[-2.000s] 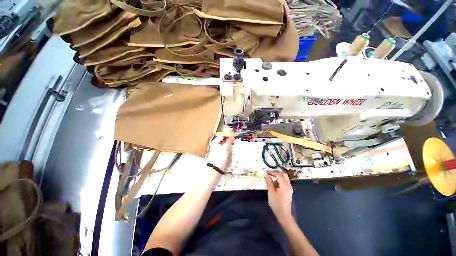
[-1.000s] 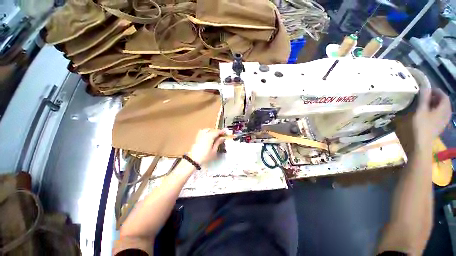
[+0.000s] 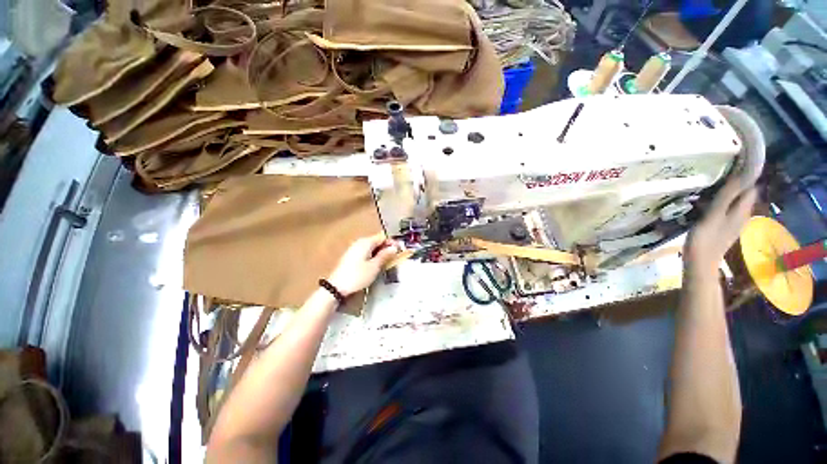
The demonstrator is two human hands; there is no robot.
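Note:
The brown bag body (image 3: 281, 237) lies flat on the machine table, left of the needle area (image 3: 419, 243). My left hand (image 3: 363, 263) pinches the pale binding tape (image 3: 399, 257) beside the needle area. The tape also runs as a strip (image 3: 521, 251) across the machine bed on the right. My right hand (image 3: 724, 227), slightly blurred, is at the lower side of the handwheel (image 3: 749, 149); whether its fingers grip the wheel I cannot tell. Brown straps (image 3: 238, 340) hang below the bag body.
The white sewing machine (image 3: 580, 149) spans the middle. Snips (image 3: 487, 280) lie on the table edge. A bag stack (image 3: 263, 82) is behind, another brown pile (image 3: 63, 421) far left. Thread cones (image 3: 606, 72) stand behind the machine. A yellow-orange reel (image 3: 775, 265) is at the right.
My right hand has moved from near the snips to the handwheel, then down along its rim. My left hand remains at the tape beside the needle. The camera view has shifted a little.

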